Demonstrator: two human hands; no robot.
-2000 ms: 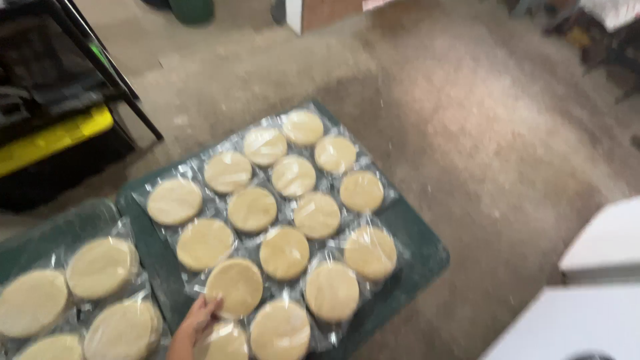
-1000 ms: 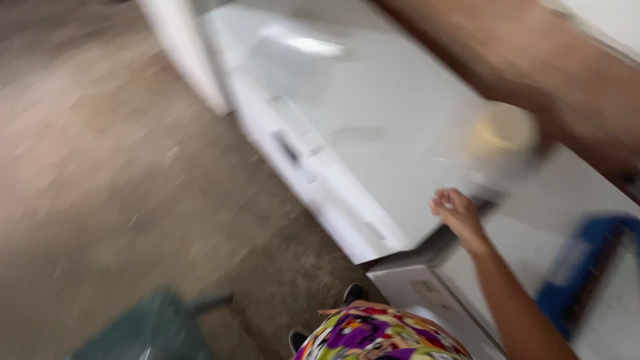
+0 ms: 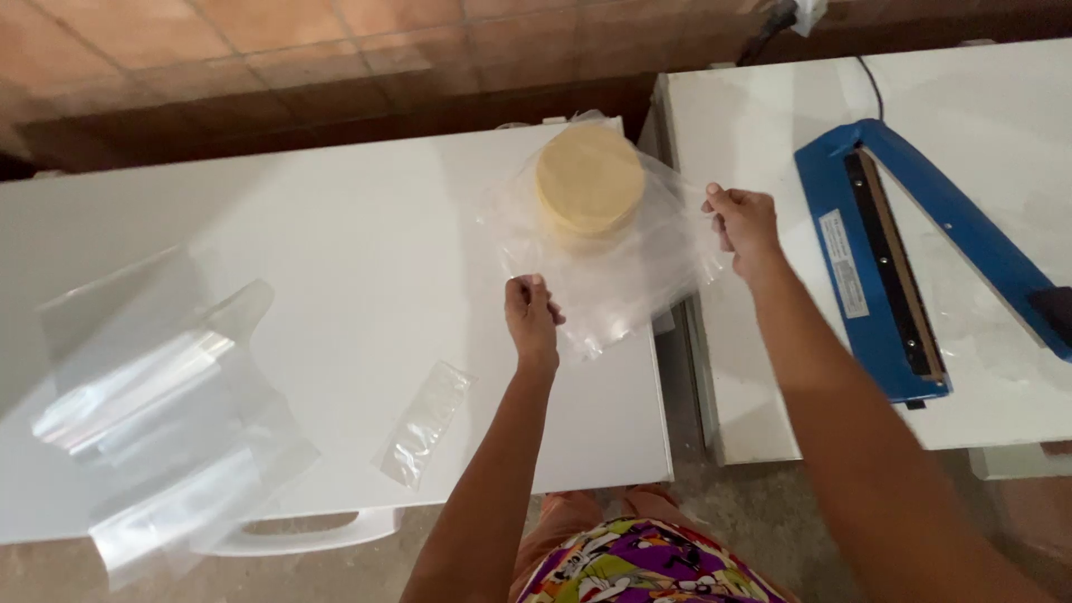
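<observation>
A stack of round, flat, pale yellow dough discs (image 3: 590, 180) stands near the back right corner of the left white surface, with a clear plastic bag (image 3: 620, 285) around or beneath it; which of these I cannot tell. My left hand (image 3: 533, 314) pinches the near left edge of the bag. At the bag's right edge, over the gap between the two surfaces, my right hand (image 3: 743, 222) grips the plastic between thumb and fingers. To the right lies a blue impulse heat sealer (image 3: 867, 276), its arm raised away from the black sealing strip.
Clear plastic sheets or bags (image 3: 176, 402) spread over the left white surface (image 3: 352, 226), partly past its front edge. A small clear plastic piece (image 3: 425, 423) lies nearer the middle. A narrow gap separates this from the right white surface (image 3: 749, 360). A tiled wall (image 3: 293, 59) runs behind.
The view has swung from the tables of bagged discs to the white surfaces. My left hand, not visible a second ago, is now at the bag, and my right hand is gripping its edge.
</observation>
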